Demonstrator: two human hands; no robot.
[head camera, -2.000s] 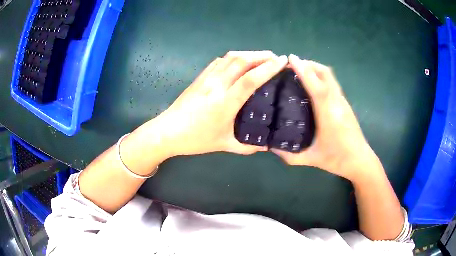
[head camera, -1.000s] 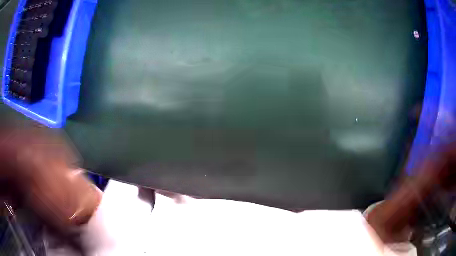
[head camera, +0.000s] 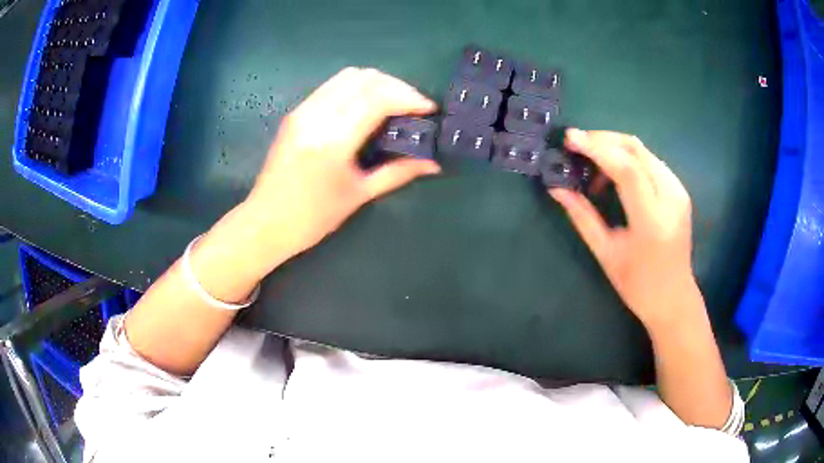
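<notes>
Several black power adapters (head camera: 472, 99) stand pins up in a block of two columns on the dark green bench top, right of the middle. My left hand (head camera: 330, 149) holds one adapter (head camera: 411, 137) between thumb and fingers at the block's left side. My right hand (head camera: 637, 203) holds another adapter (head camera: 566, 170) between thumb and fingers at the block's lower right corner. The right-hand adapter is partly hidden by my fingers. Both held adapters have their pins up.
A blue bin (head camera: 142, 136) with rows of black adapters (head camera: 56, 108) is at the upper left. Another blue bin (head camera: 795, 262) is at the right edge. Stacked blue bins and a shiny metal tube (head camera: 27, 371) are at the lower left. A tiny pale speck (head camera: 763, 81) lies near the right bin.
Two seconds ago both hands clasped a group of adapters; one second ago they were blurred and low at both sides, the bench middle bare. Now a block stands there, with one adapter in each hand.
</notes>
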